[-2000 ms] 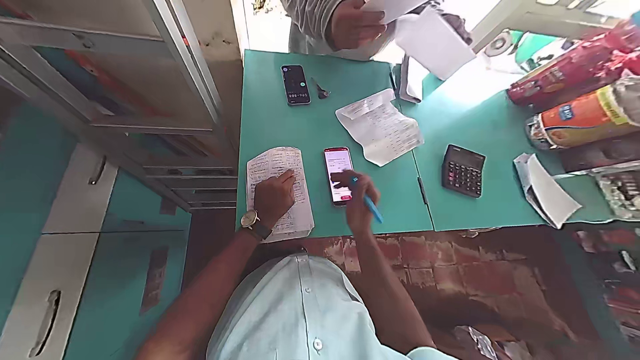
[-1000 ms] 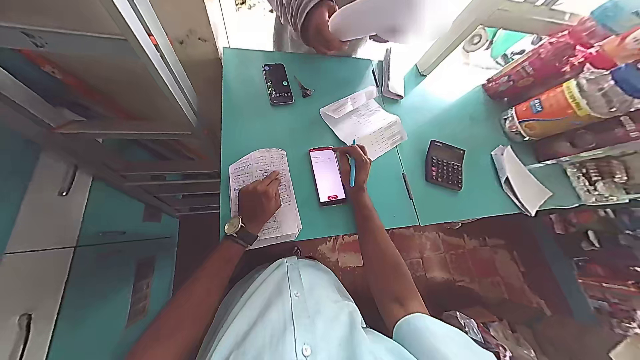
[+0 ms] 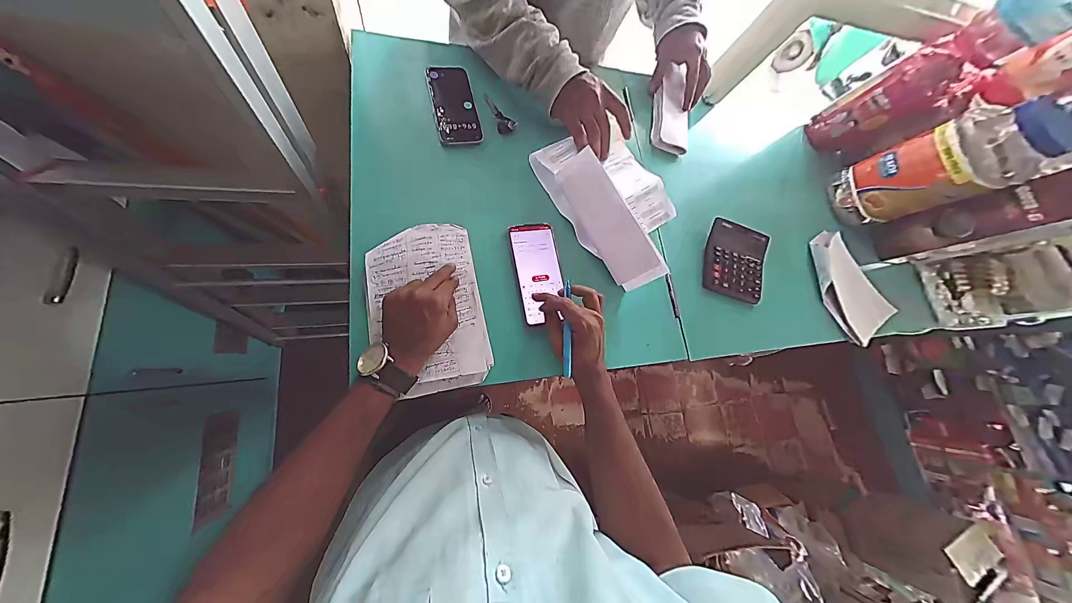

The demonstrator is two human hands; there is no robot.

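My left hand [image 3: 420,316], with a watch on its wrist, rests on a stack of handwritten paper sheets [image 3: 465,335], a finger on the writing. To its right a smartphone [image 3: 531,255] lies face up with its screen lit and a keypad showing. My right hand [image 3: 582,331] holds a blue pen [image 3: 567,339] and has a finger at the lower part of that screen. Beyond the phone, a white folded paper [image 3: 607,222] lies over a printed, creased sheet [image 3: 653,197], where a person's hand [image 3: 590,113] touches the papers.
A second smartphone [image 3: 455,106] and keys [image 3: 502,121] lie at the back left of the green table [image 3: 402,180]. The person's other hand holds a folded paper [image 3: 670,117]. A calculator [image 3: 735,261], another folded paper [image 3: 850,289] and packaged goods [image 3: 909,167] are at right.
The person opposite has lowered both hands to the table, and a white folded paper now lies over the creased sheet. My right hand has moved from the phone's right edge onto its lower screen.
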